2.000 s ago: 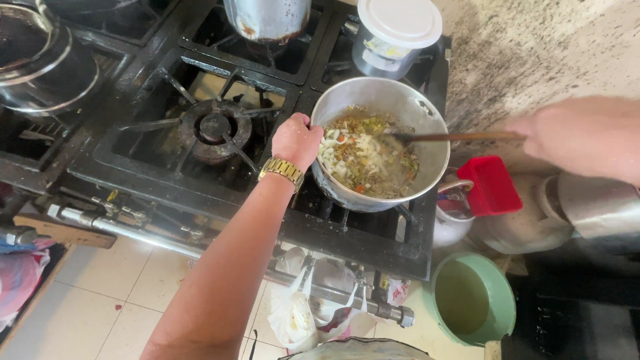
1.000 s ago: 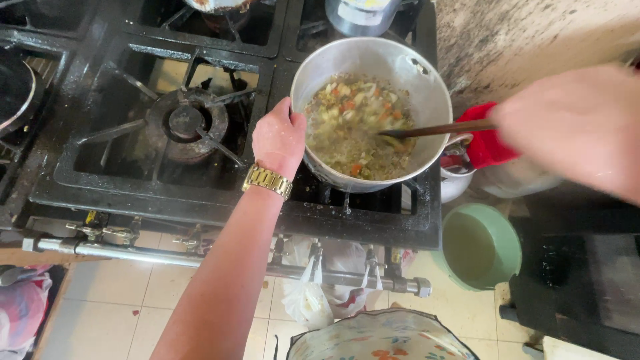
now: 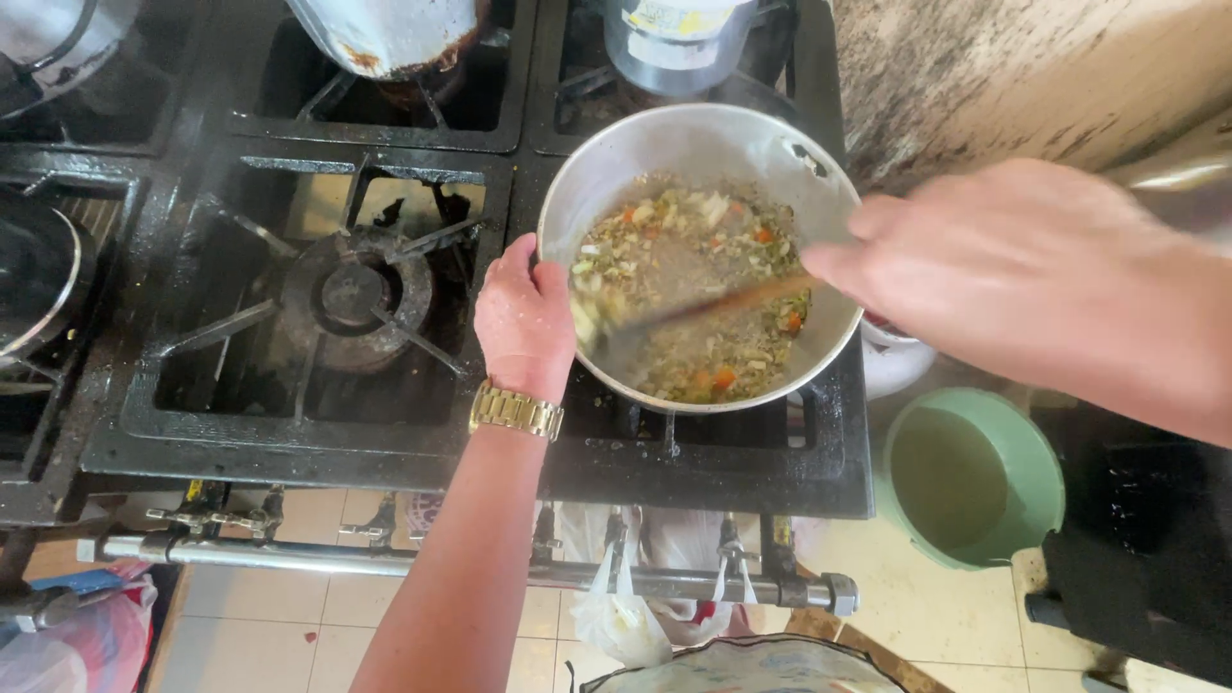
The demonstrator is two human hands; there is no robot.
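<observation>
An aluminium pot [image 3: 698,140] stands on the front right burner of a black gas stove, with steaming chopped vegetables [image 3: 674,241] inside, orange and pale green bits among them. My left hand [image 3: 525,322], a gold-coloured watch [image 3: 517,409] on its wrist, grips the pot's left rim. Over the right rim, my right hand [image 3: 1001,260] is blurred and closed around a wooden spoon or spatula [image 3: 717,303]. The tool slants down to the left into the food, and its lower end is blurred and partly hidden there.
Left of the pot is an unlit-looking burner [image 3: 354,294]. Behind stand a stained metal pot [image 3: 390,34] and a metal container [image 3: 679,48]; a dark pan [image 3: 34,274] sits far left. A gas pipe [image 3: 375,563] with valves and hanging plastic bags [image 3: 621,616] runs along the front. A green bucket [image 3: 972,481] holds liquid.
The wooden tool's lower end has moved to the left side of the pot, and my right hand now reaches over the right rim. My left hand remains on the left rim. The view has shifted.
</observation>
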